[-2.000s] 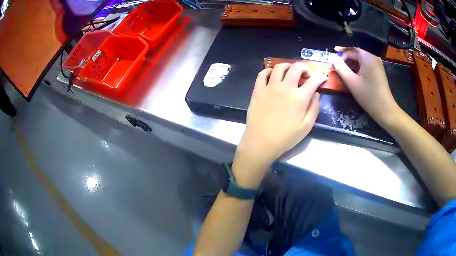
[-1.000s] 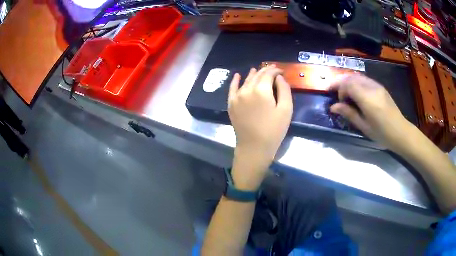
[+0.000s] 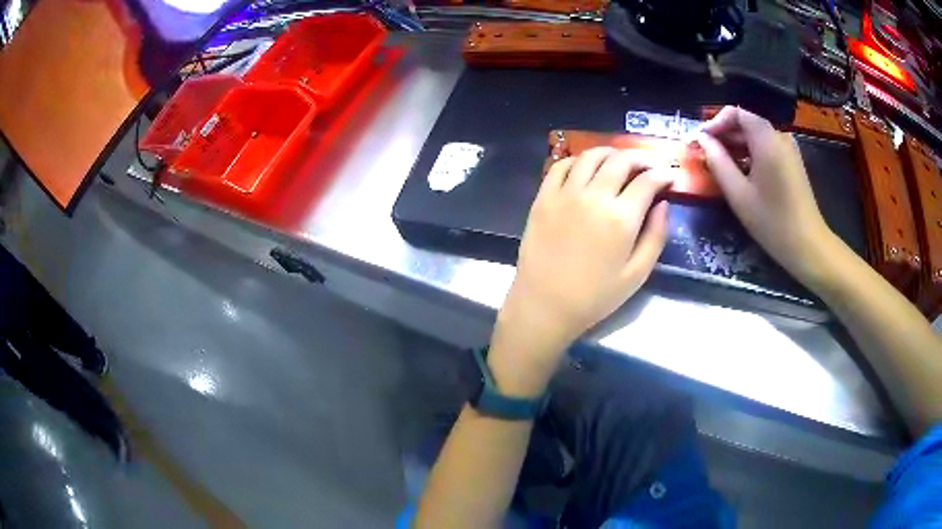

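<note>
A reddish-brown carrier bar (image 3: 620,142), bright orange under the lamp, lies on the black work pad (image 3: 496,207). My left hand (image 3: 599,222) rests on the bar with its fingers over the left and middle part. My right hand (image 3: 759,170) is at the bar's right part, thumb and forefinger close together near its top; whether a small part is between them I cannot tell. A silver locating strip (image 3: 653,123) with round marks lies behind the bar, partly hidden by my right hand.
A black camera head (image 3: 702,47) stands behind the pad. Brown bars lie behind (image 3: 537,45) and stacked at right (image 3: 886,196). Red bins (image 3: 248,129) are at left, beside a tilted monitor (image 3: 67,88). A person's legs (image 3: 52,356) show on the floor at lower left.
My right hand has moved up and left onto the bar, with thumb and forefinger together. My left hand has shifted right along the bar. A person's legs have come further into view.
</note>
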